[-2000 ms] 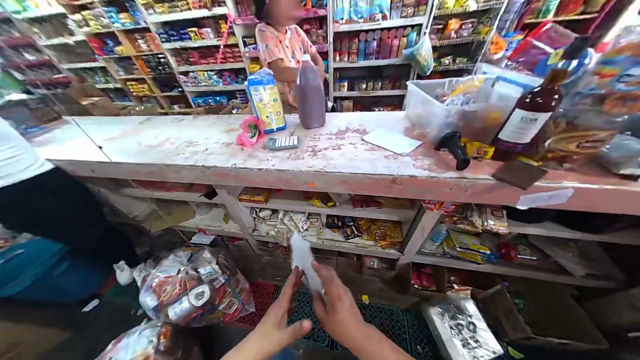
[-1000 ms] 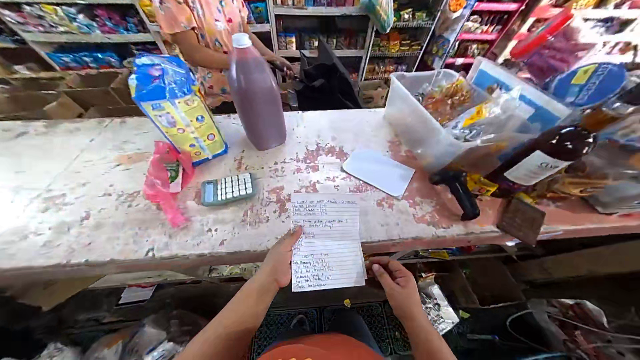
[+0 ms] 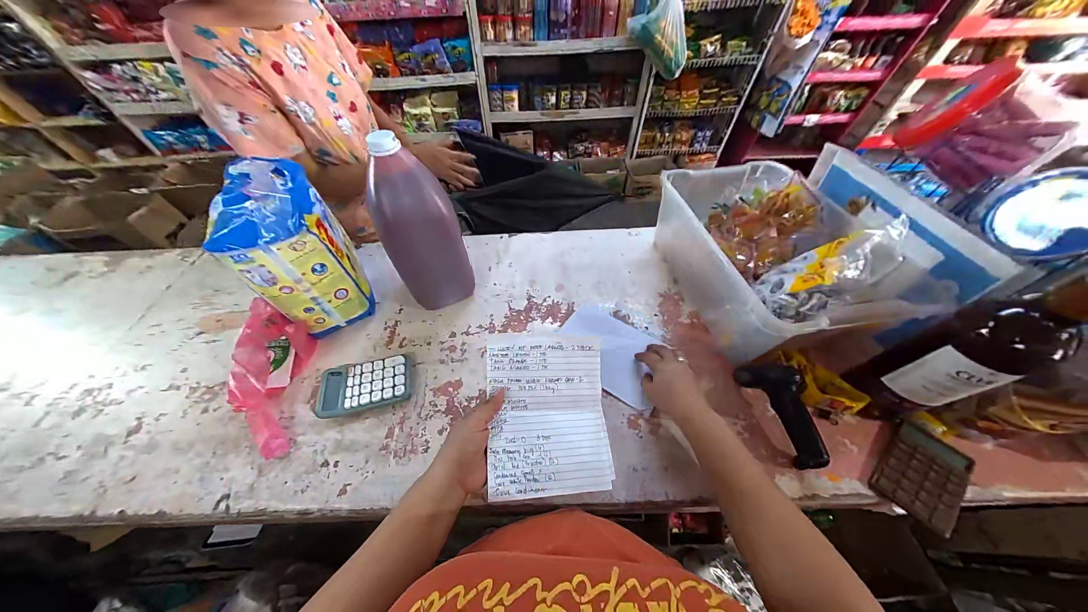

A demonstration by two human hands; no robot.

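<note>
My left hand (image 3: pixel 466 446) holds the left edge of lined paper sheets (image 3: pixel 548 416) with handwriting, near the counter's front edge. My right hand (image 3: pixel 671 378), a ring on one finger, rests on a blank white sheet (image 3: pixel 610 353) lying partly behind the lined paper; whether it grips the sheet I cannot tell. Left of the papers lies a calculator (image 3: pixel 365 385) with white keys, beside a pink plastic bag (image 3: pixel 265 374). Behind them stand a blue and yellow plastic-wrapped pack (image 3: pixel 293 255) and a large bottle of purplish liquid (image 3: pixel 419 225) with a white cap.
The worn painted counter (image 3: pixel 110 399) spans the view. On its right are a translucent bin (image 3: pixel 714 272) of packets, a black handheld scanner (image 3: pixel 786 416), a dark bottle (image 3: pixel 960 357) and a brown calculator (image 3: pixel 922 472). Across the counter stands a person in a floral shirt (image 3: pixel 272 85), before stocked shelves (image 3: pixel 561 115).
My right hand has moved from beside the lined paper onto the white sheet on the counter. The lined paper, still in my left hand, now overlaps that sheet. The view has moved closer to the counter.
</note>
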